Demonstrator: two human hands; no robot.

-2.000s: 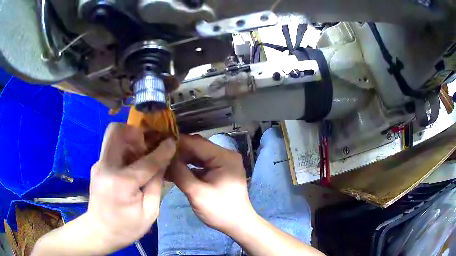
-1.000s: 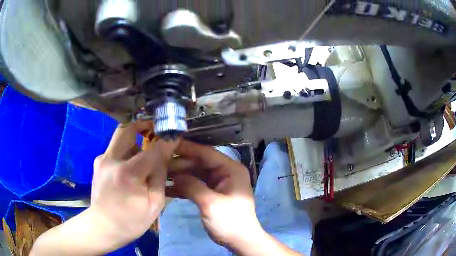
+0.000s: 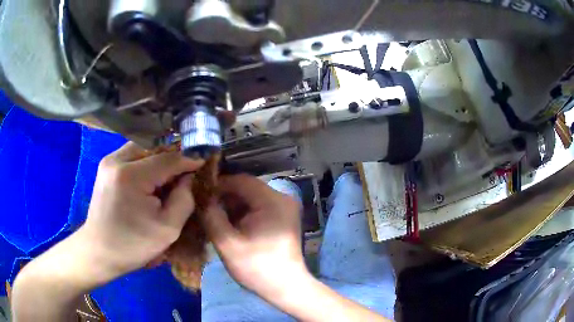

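The brown workpiece (image 3: 189,251) hangs below the sewing machine head, its fuzzy textured side showing between and under my hands. Its upper end meets the needle area, which is hidden behind the ribbed silver tension knob (image 3: 201,130). My left hand (image 3: 135,210) grips the workpiece from the left with fingers and thumb at its upper part. My right hand (image 3: 255,223) pinches its right edge just below the machine. Most of the gripped edge is hidden by my fingers.
The grey cylinder arm (image 3: 352,135) with a black band runs to the right. Blue bins (image 3: 38,182) stand at the left. Red-handled tools (image 3: 411,210) hang by the pale table edge (image 3: 377,220). A black crate with clear plastic (image 3: 528,289) is at the lower right. My denim-clad lap is below.
The workpiece now shows its fuzzy side and hangs lower between my hands; earlier mostly a smooth orange-brown part showed. My left hand has shifted slightly left. The camera view has shifted a little.
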